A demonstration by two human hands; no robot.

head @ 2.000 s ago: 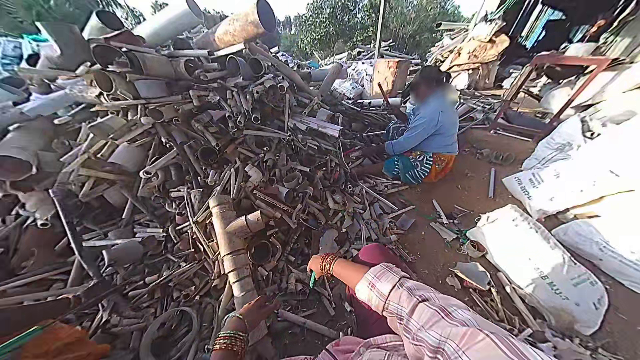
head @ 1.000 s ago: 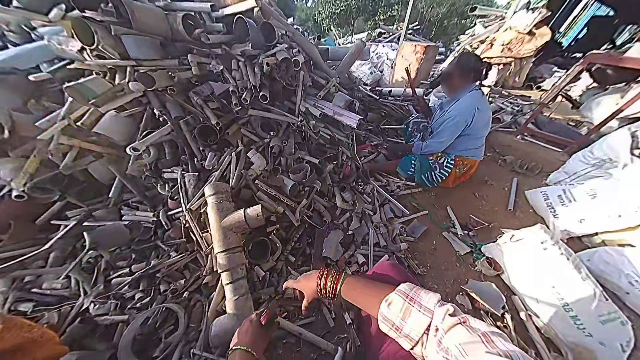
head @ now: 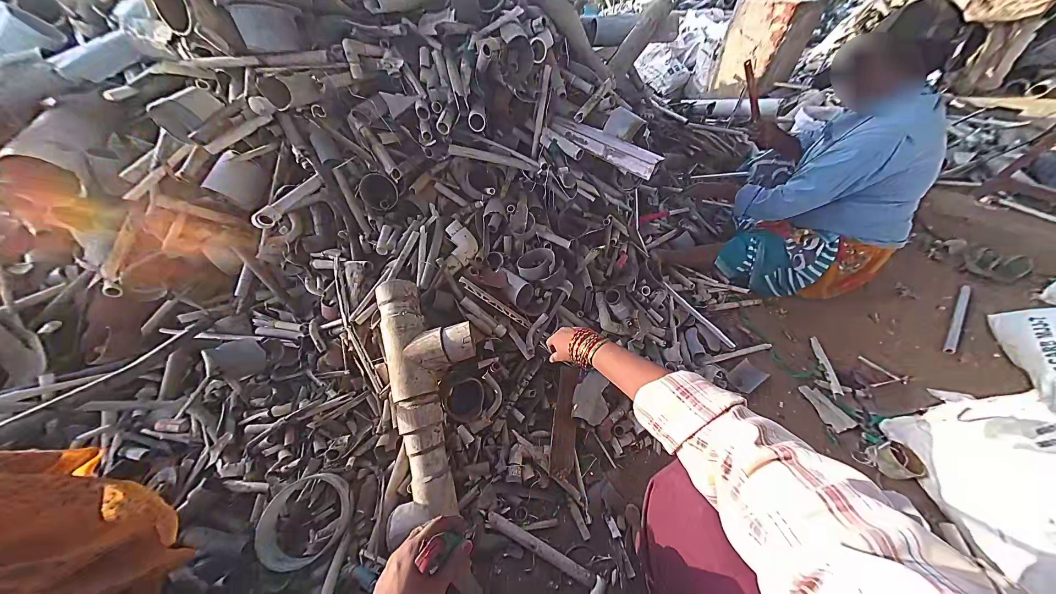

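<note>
A heap of plastic pipe scraps and fittings [head: 511, 214] fills the middle of the view. My right hand [head: 568, 345], with bangles at the wrist, reaches out over the heap and touches small pieces there; whether its fingers grip one cannot be told. Low in the view, my left hand [head: 429, 557] is beside the lower end of a thick branched plastic pipe [head: 425, 445]. Something small, red and green shows at its fingers, but the grip is unclear. A flat brown strip [head: 564, 429] lies below my right hand.
A person in a blue shirt [head: 858, 173] sits at the heap's right side, holding a brown stick [head: 751, 91]. White woven sacks [head: 982, 478] lie at the right. Orange cloth [head: 82, 528] is at lower left, near a coiled ring of pipe [head: 268, 528].
My right hand has moved away from my left hand, farther out onto the heap. The view has shifted nearer to the heap.
</note>
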